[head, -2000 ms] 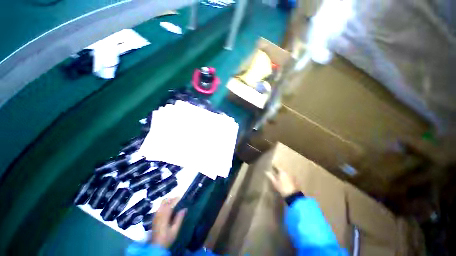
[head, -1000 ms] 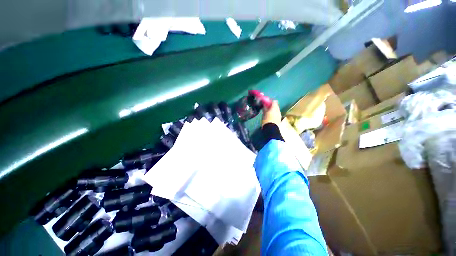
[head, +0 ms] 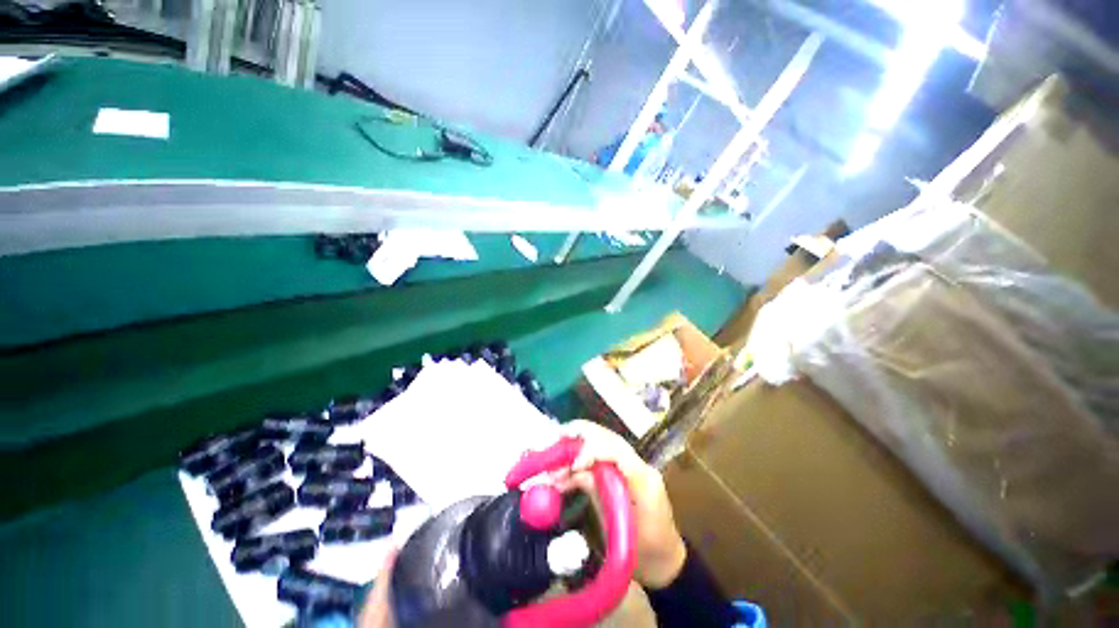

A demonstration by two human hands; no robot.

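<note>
A large pink-and-black round item [head: 497,546] is close to the camera at the bottom centre. It has a dark round body, a black neck and a bright pink loop handle. My right hand [head: 638,497] is closed around the pink handle at its upper right. My left hand [head: 378,599] shows only as a strip of skin against the body's left side; its fingers are mostly hidden. Black cylindrical units [head: 329,493] lie in rows on white paper at the left. White sheets [head: 454,423] overlap them, partly hidden behind the item.
A small open box [head: 623,395] with yellow and white contents stands at the bench end. Large cartons [head: 785,491] with clear plastic stand at the right. A raised shelf edge [head: 307,209] and metal posts [head: 669,245] run behind the bench.
My right hand has brought the pink-and-black item from the bench's far side close to the camera. My left hand has come into view against it. The view has tilted up.
</note>
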